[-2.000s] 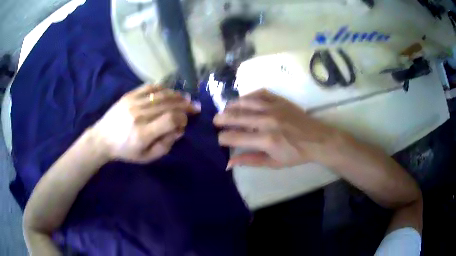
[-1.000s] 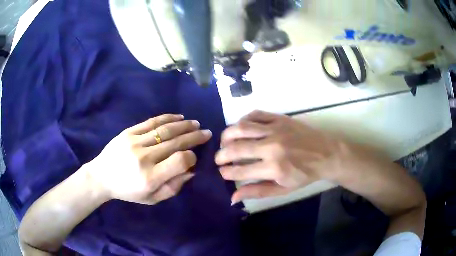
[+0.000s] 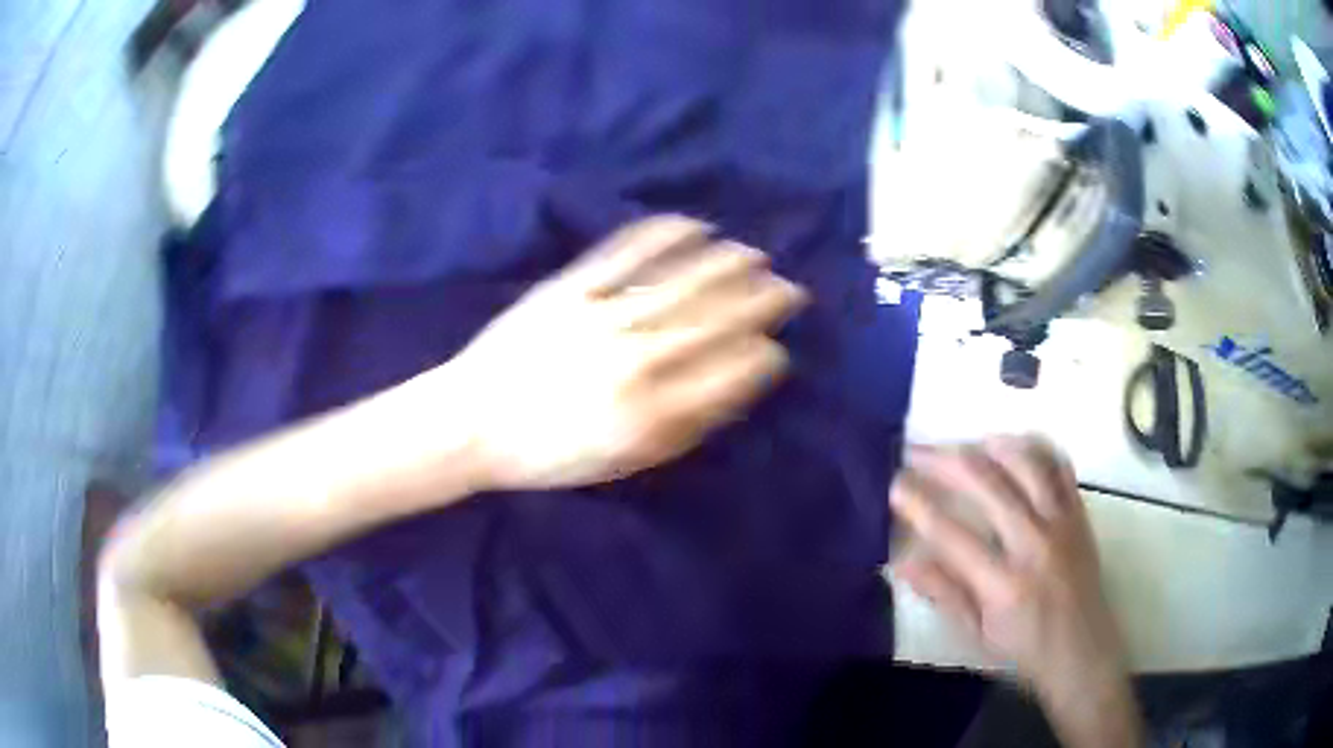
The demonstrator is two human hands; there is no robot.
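Observation:
A large dark purple-navy garment piece (image 3: 512,263) lies over the left of the table and down towards my lap. My left hand (image 3: 643,358) is over the middle of the cloth, blurred, fingers curled; whether it grips a fold is unclear. My right hand (image 3: 994,548) rests at the cloth's right edge on the cream table, fingers bent and slightly spread; its fingertips touch the edge, and a grip cannot be made out. The cream sewing machine (image 3: 965,190) stands beyond, right of the cloth. The needle area is partly hidden behind its dark grey piece.
Black-handled scissors (image 3: 1167,408) lie on the machine bed below the blue lettering. The table's front edge runs below my right hand. Grey floor shows at the far left, and part of a brown wooden chair (image 3: 314,650) shows under the cloth at lower left.
The view has swung left, so the machine and scissors sit further right. My left hand has moved left, away from the cloth's right edge and my right hand. More cloth shows.

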